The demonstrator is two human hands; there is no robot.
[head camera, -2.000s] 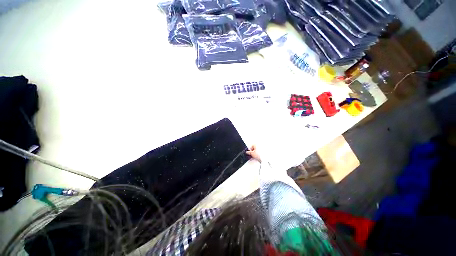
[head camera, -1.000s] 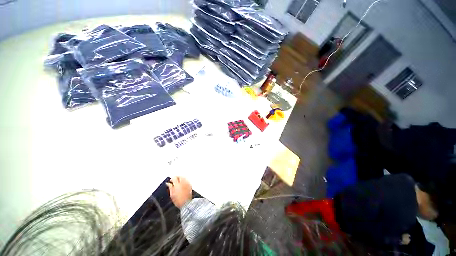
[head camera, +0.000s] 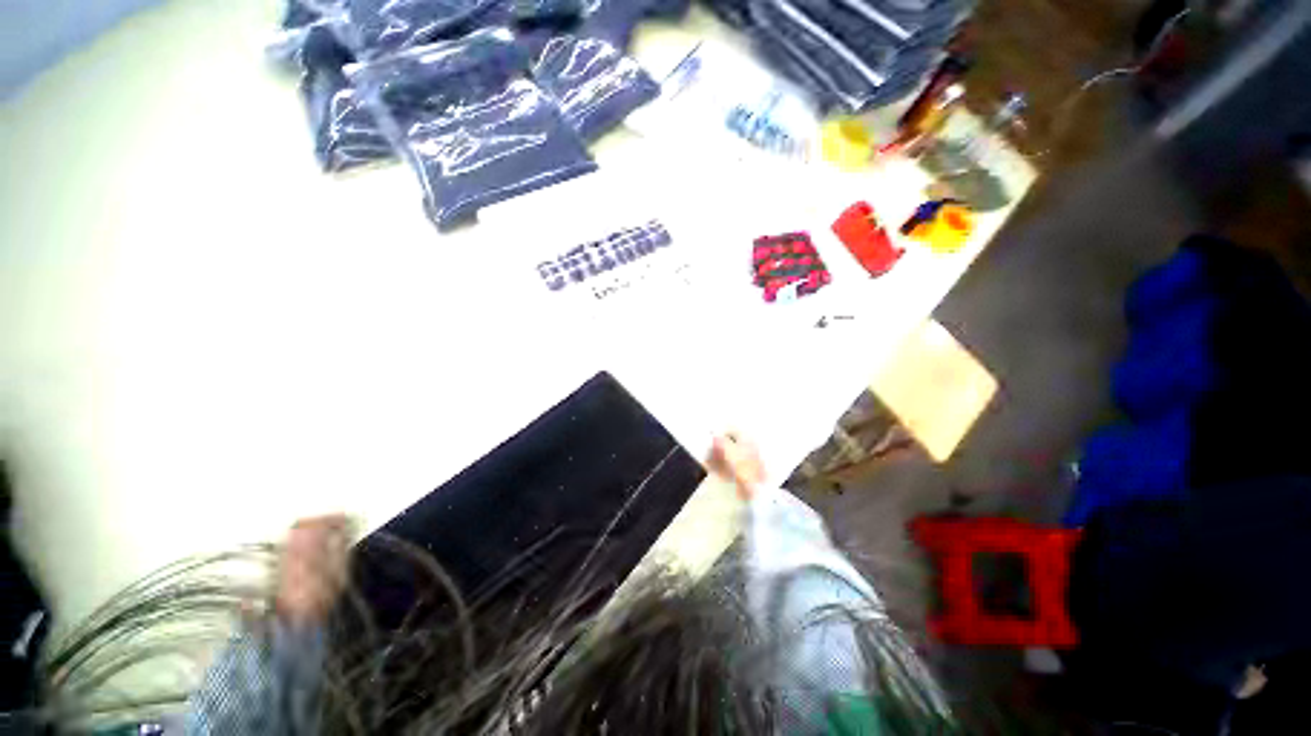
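The black trousers (head camera: 554, 467) lie flat on the cream table in front of me, with a few pale specks on them. Hair hangs over their near part. My right hand (head camera: 739, 463) is at their right corner with the fingers closed on the cloth edge. My left hand (head camera: 314, 564) is at their left edge, blurred and partly behind hair; its grip is not clear. A printed poly bag (head camera: 607, 256) with dark lettering lies beyond the trousers.
Bagged trousers (head camera: 489, 137) lie heaped at the back, with a stack (head camera: 848, 43) beside them. A checked item (head camera: 789, 268), a red case (head camera: 867, 239) and a yellow item (head camera: 945, 226) lie at the right end. A red stool (head camera: 999, 582) stands on the floor.
My left hand has come into view at the trousers' left edge. The view has swung left and back down. The visible trousers look shorter than two seconds ago.
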